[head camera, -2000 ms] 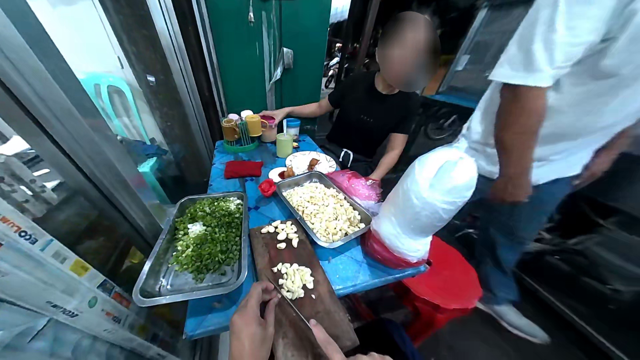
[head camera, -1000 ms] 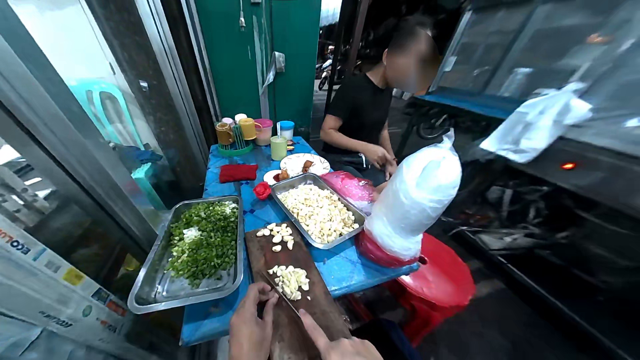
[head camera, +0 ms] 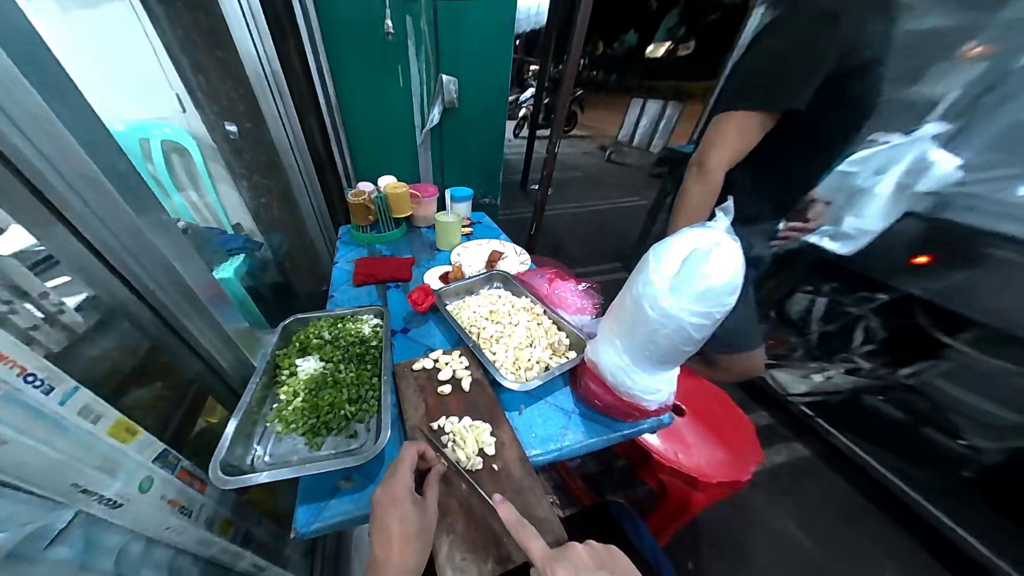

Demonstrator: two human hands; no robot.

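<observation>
A wooden cutting board [head camera: 512, 488] lies at the near edge of the blue table, bearing cut garlic pieces [head camera: 466, 442] and several whole peeled cloves [head camera: 445, 366] farther up. My right hand [head camera: 564, 552] holds a knife [head camera: 464, 472], index finger along its spine, the handle mostly hidden. My left hand [head camera: 410, 504] is at the blade's far end with thumb and fingertips bent together; whether a clove is between them cannot be told. Left of the board, a metal tray [head camera: 232, 456] holds chopped green onions [head camera: 328, 376]. Another metal tray [head camera: 578, 352] of garlic [head camera: 512, 332] stands beyond the board.
A tall white plastic bag [head camera: 672, 304] stands at the table's right edge, above a red stool [head camera: 720, 432]. Cups [head camera: 400, 198], a green candle-like cup [head camera: 448, 232], plates [head camera: 512, 250] and a red cloth [head camera: 382, 270] stand farther back. A person in black [head camera: 784, 120] is at the right.
The person in black, seated behind the table one second ago, now stands at the right beside the white bag. The person in white seen two seconds ago is out of view. My hands stay at the board.
</observation>
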